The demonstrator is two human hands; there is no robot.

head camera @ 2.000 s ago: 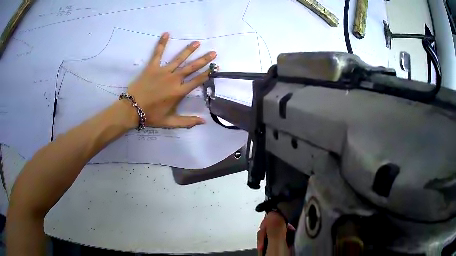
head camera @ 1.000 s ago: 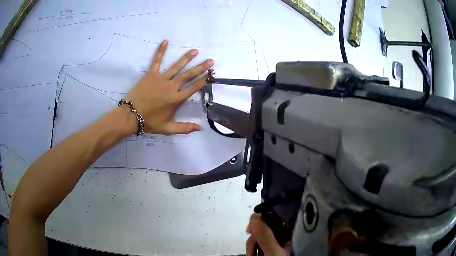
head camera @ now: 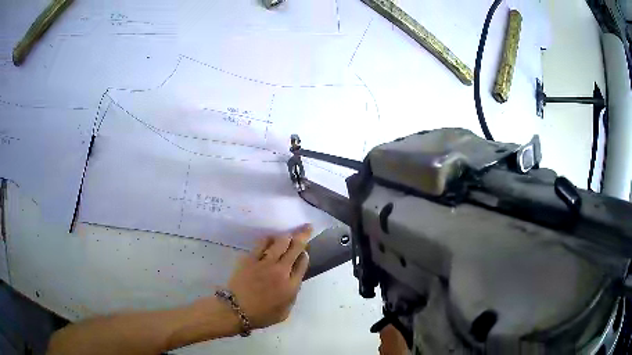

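The straight knife machine fills the right side, its presser foot standing over the marker paper. Its base plate shows at the paper's near edge. My left hand, bare with a bracelet, lies at that edge beside the base plate, fingers slightly bent and a little apart, holding nothing that I can see. My right hand shows only as a small bit of skin below the machine at the bottom edge; its grip is hidden. A dark cut edge runs down the left of the printed outline.
Bar weights lie on the paper at upper left, top centre and upper right. A black cable curves between the right two. A table clamp and a long white cylinder are at the right.
My left hand has moved off the middle of the paper, down towards me to its near edge. The paper and weights now show lower in view. Less of my right hand shows.
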